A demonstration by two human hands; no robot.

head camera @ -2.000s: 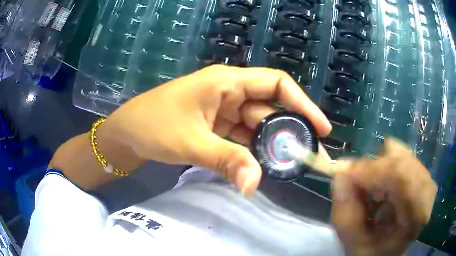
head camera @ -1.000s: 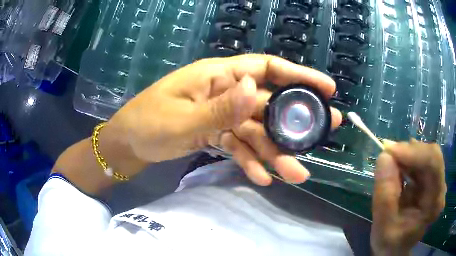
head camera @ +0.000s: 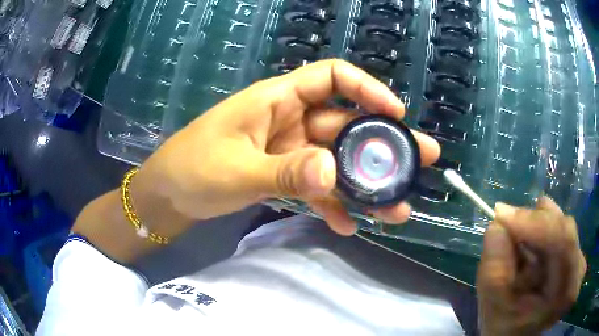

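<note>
A speaker driver (head camera: 376, 160) is held in my bare left hand (head camera: 263, 144), thumb at its left edge and fingers behind and around it. Its clear, shiny front with fine radial lines faces up, and a pink-red ring shows around the pale centre. My bare right hand (head camera: 529, 262), at the lower right, holds a cotton swab (head camera: 469, 191) between thumb and fingers. The white tip points up and left, a little to the right of the driver and apart from it.
A large clear blister tray (head camera: 197, 85) lies beyond and under my hands. Rows of black drivers (head camera: 453, 49) stand on edge in its middle slots. Stacked clear packs with pale patches (head camera: 46, 59) are at the upper left. Blue objects (head camera: 43, 252) are on the grey floor at left.
The swab has moved off the driver's front to its right. My left thumb lifted off the driver and is back at its edge. Since a second ago, the driver has shifted slightly left.
</note>
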